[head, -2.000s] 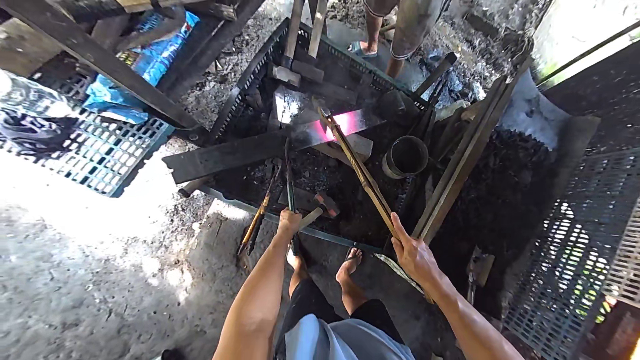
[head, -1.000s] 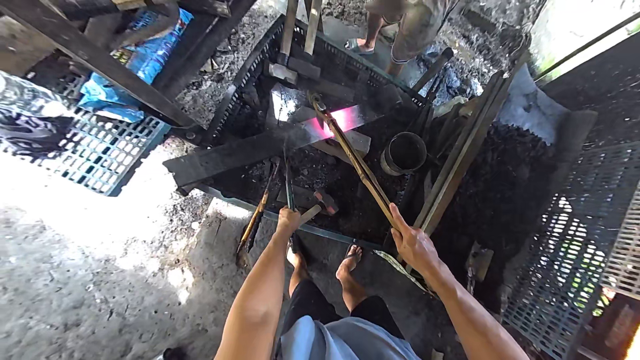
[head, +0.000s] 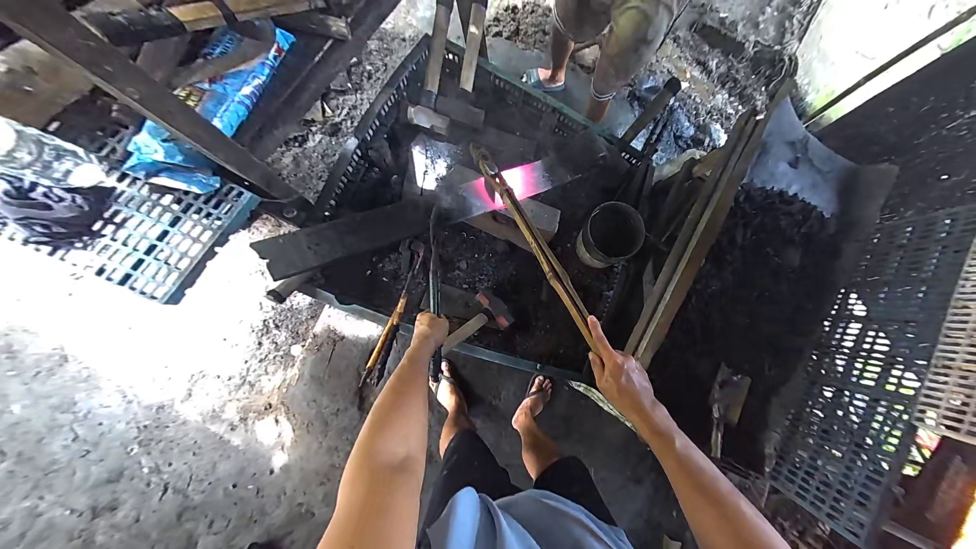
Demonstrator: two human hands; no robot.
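Observation:
A long flat metal bar [head: 343,236] lies across the work area, its section near the right end glowing pink-white. My left hand [head: 431,329] is closed around the dark handles of long metal tongs [head: 435,267], whose far end meets the bar near its middle. In my right hand [head: 619,374] is a long split bamboo stick [head: 545,259]; its upper part crosses over the bar beside the glow. A sledgehammer [head: 496,309] with a wooden handle rests just right of my left hand. Left of the tongs lies another tool with a yellowish handle [head: 385,339].
A round metal can [head: 612,234] stands right of the bar. Two hammers [head: 431,118] lean at the back edge. Wooden planks [head: 701,244] run along the right, beside charcoal [head: 762,290]. Another person's legs [head: 610,61] are beyond. A plastic crate [head: 175,240] lies left.

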